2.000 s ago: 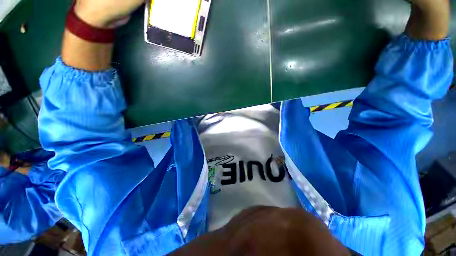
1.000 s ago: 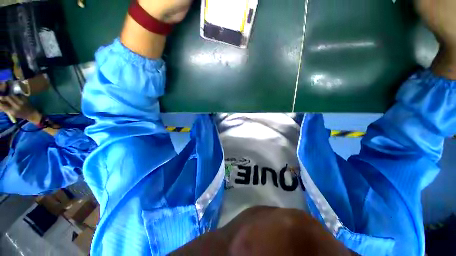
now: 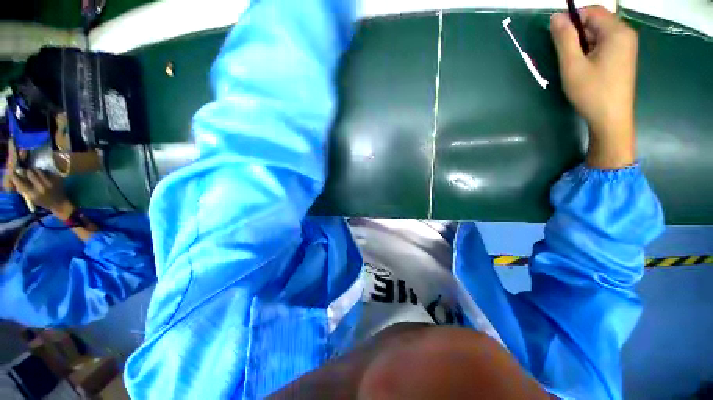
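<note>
My right hand (image 3: 600, 66) is at the upper right over the green bench (image 3: 485, 180), its fingers closed on a slim dark pen-like tool (image 3: 577, 23) that runs out of the top edge. My left arm stretches forward, and its sleeve leaves the top edge, so my left hand is out of the picture. A thin white strip (image 3: 525, 55) lies on the bench to the left of my right hand. No phone assembly shows now.
A white rail (image 3: 164, 28) runs behind the bench. At the left are a black box (image 3: 102, 98) with a white label, hanging cables, and another person's hand (image 3: 39, 187) and blue sleeve. A pale line (image 3: 435, 117) crosses the bench.
My left arm has reached forward and its hand has left the view. The phone assembly is no longer in view. My right hand now shows with the dark tool, and the white strip has come into view.
</note>
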